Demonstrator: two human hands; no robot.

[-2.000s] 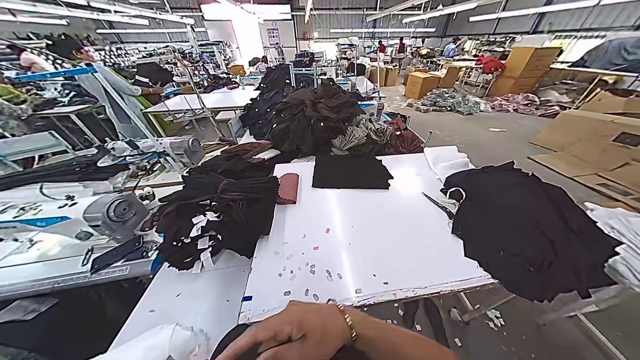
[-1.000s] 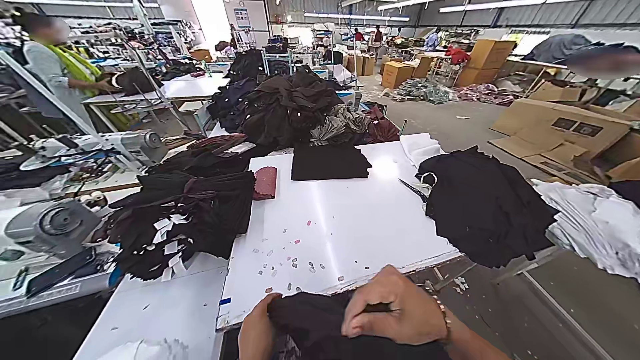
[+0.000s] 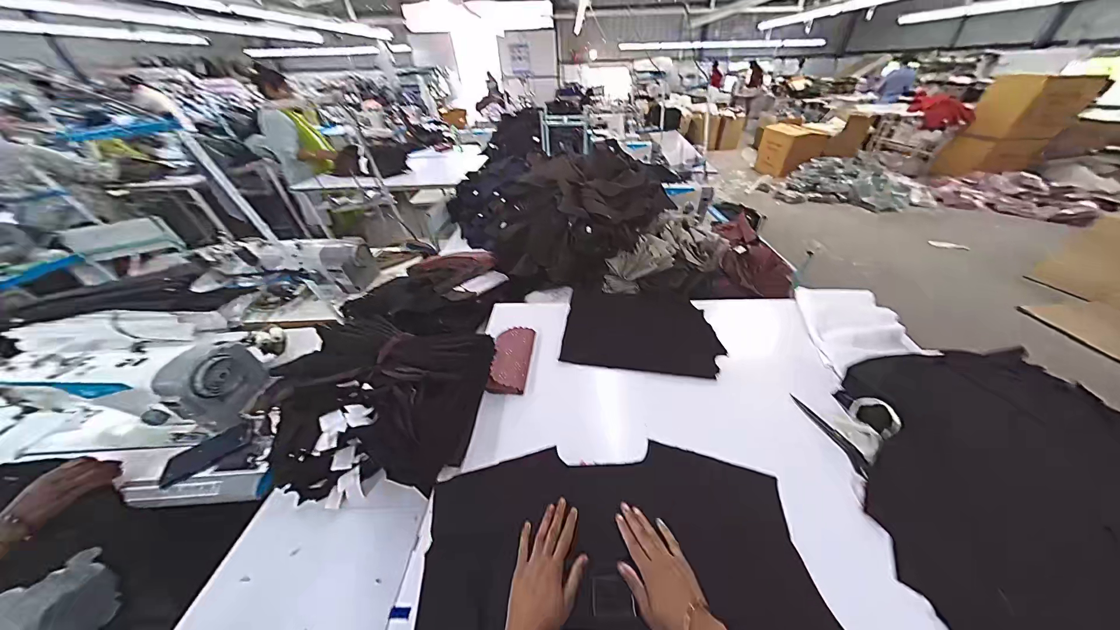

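Note:
A black fabric garment panel (image 3: 717, 516) with a neckline notch at its far edge lies spread flat on the white table (image 3: 612, 420). Both my left hand (image 3: 547, 569) and my right hand (image 3: 661, 564) rest palm down on it, fingers extended and slightly apart. Farther back lies a folded black cloth piece (image 3: 643, 332), with a pink patterned case (image 3: 512, 360) to its left. Scissors (image 3: 836, 437) with pale wrapping on the handle lie on the right, touching a large stack of black fabric (image 3: 997, 490).
Dark fabric bundles with white tags (image 3: 385, 394) lie at left, beside a sewing machine (image 3: 210, 381) and a dark phone-like object (image 3: 206, 453). A co-worker's hand (image 3: 66, 490) is at far left. A large dark garment heap (image 3: 577, 210) stands beyond the table; white fabric (image 3: 853, 328) is at right.
The black fabric, bunched in my hands one second ago, now lies spread out on the table. My hands have come down flat on it. A co-worker's hand has appeared at far left.

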